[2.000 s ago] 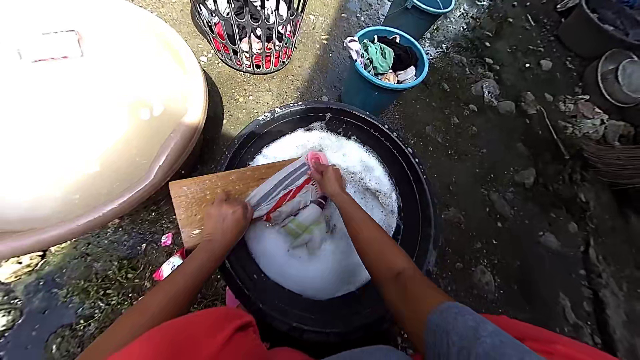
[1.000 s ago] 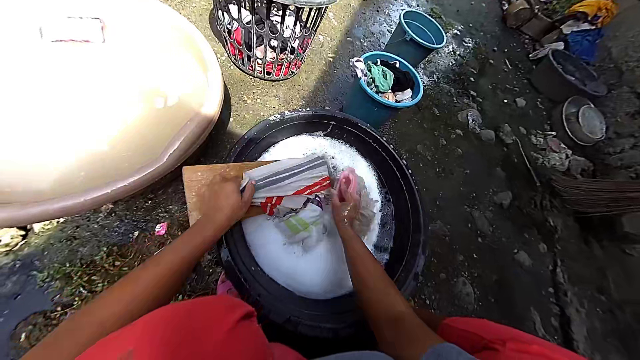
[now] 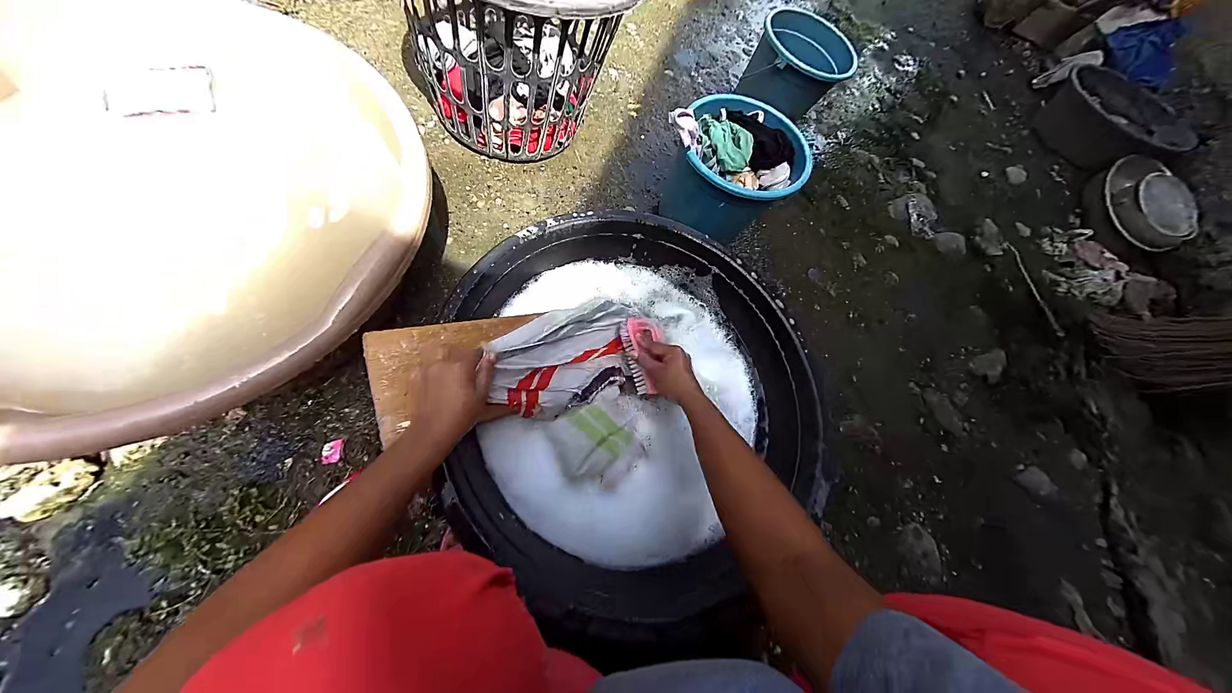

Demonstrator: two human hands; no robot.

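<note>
A round black basin [image 3: 789,385] holds white suds [image 3: 606,525]. Across its left rim lies a wooden board [image 3: 395,371], with a wet light-grey cloth with red stripes [image 3: 553,371] draped over it. My left hand [image 3: 457,390] grips the cloth's left edge against the board. In my right hand [image 3: 669,371] is a pink scrub brush [image 3: 637,348], its bristles against the cloth's right part. A pale cloth with green stripes [image 3: 597,433] lies in the suds just below.
Beyond the basin stand a blue bucket of clothes [image 3: 736,183], another blue bucket [image 3: 808,48] and a black slatted basket of laundry [image 3: 510,87]. A large beige tub [image 3: 404,192] is at the left. Metal pots [image 3: 1150,202] and stones lie at the right.
The right hand, beyond the cloth's edge over the suds one second ago, is now at the cloth's right part with the brush. The left hand stays at the cloth's left edge.
</note>
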